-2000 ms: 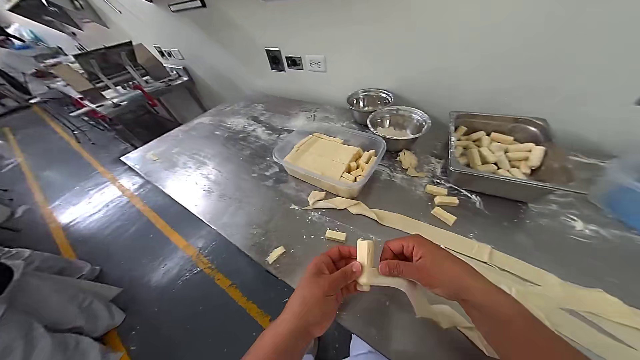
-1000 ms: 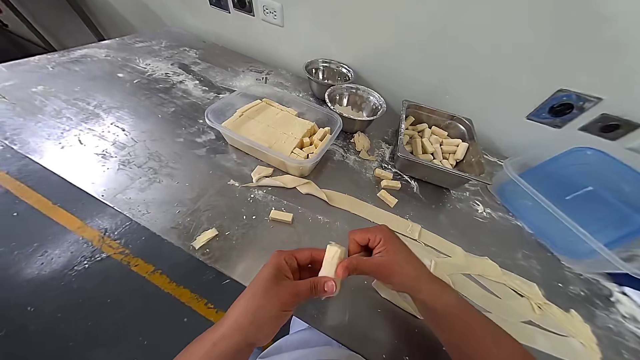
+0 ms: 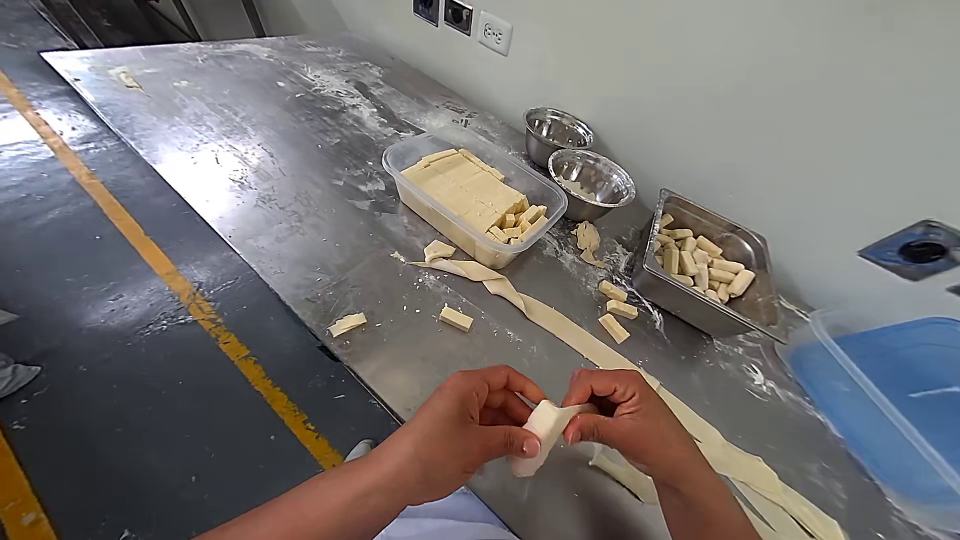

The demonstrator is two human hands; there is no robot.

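Between my hands, at the lower middle of the head view, is a cheese stick partly covered by a strip of dough (image 3: 546, 429). My left hand (image 3: 480, 420) grips the stick between thumb and fingers. The dough strip is pinched by my right hand (image 3: 619, 416) close beside the stick; its tail hangs below that hand. Long dough strips (image 3: 559, 325) run across the steel table behind and to the right of my hands. A bare cheese stick (image 3: 456, 318) and a dough scrap (image 3: 347, 324) lie beyond my left hand, and several more sticks (image 3: 614, 328) lie behind my right hand.
A clear plastic tub (image 3: 442, 236) holds pale cheese slabs and sticks. Behind it stand two steel bowls (image 3: 556, 137) (image 3: 592, 180). A steel pan (image 3: 690, 307) of wrapped sticks stands right of them, near a blue-tinted plastic container (image 3: 892, 405). The table edge (image 3: 300, 322) runs along the left.
The stick, whose pale side showed bare between my fingers before, now has dough around more of it. The view has swung to the right since two seconds ago.
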